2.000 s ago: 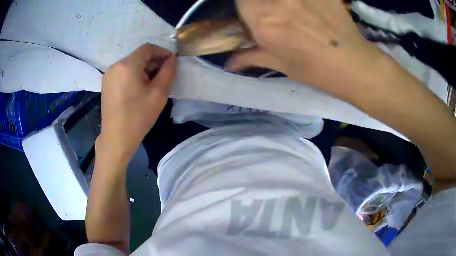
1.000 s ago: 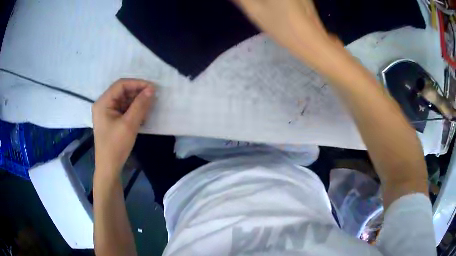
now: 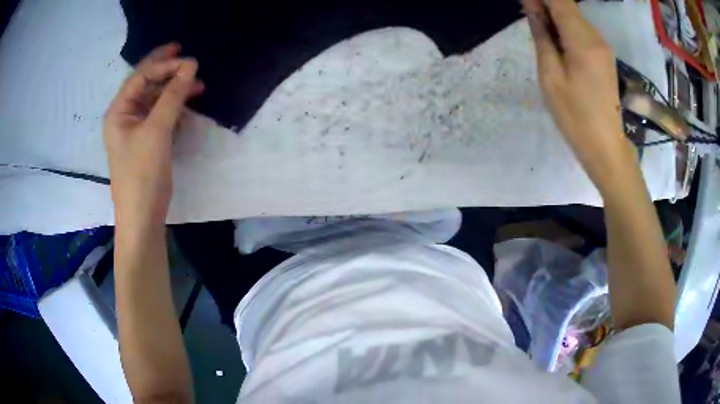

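Observation:
A black cut fabric panel [image 3: 316, 31] lies across the top of the white table cover [image 3: 355, 173], its curved, notched edge facing me. My left hand [image 3: 162, 95] is over the panel's left edge, thumb and fingertips drawn together. A thin dark tape [image 3: 55, 170] runs from the left edge to my left wrist; the hand hides its end. My right hand [image 3: 572, 55] is at the panel's upper right edge, its fingers closed on the cloth, partly cut off by the frame top. The iron [image 3: 639, 106] stands at the right, partly behind my right hand.
A dark cord [image 3: 695, 140] runs right from the iron. Red-framed items [image 3: 683, 39] lie at the upper right. Below the table are a blue crate [image 3: 39, 268] and a white chair-like part [image 3: 83, 331] at left, and a clear plastic bag [image 3: 545, 276] at right.
The iron, in my right hand two seconds ago, is parked at right. My right hand has moved right and the panel lies lower in view. My left hand has moved up and left onto the panel's edge.

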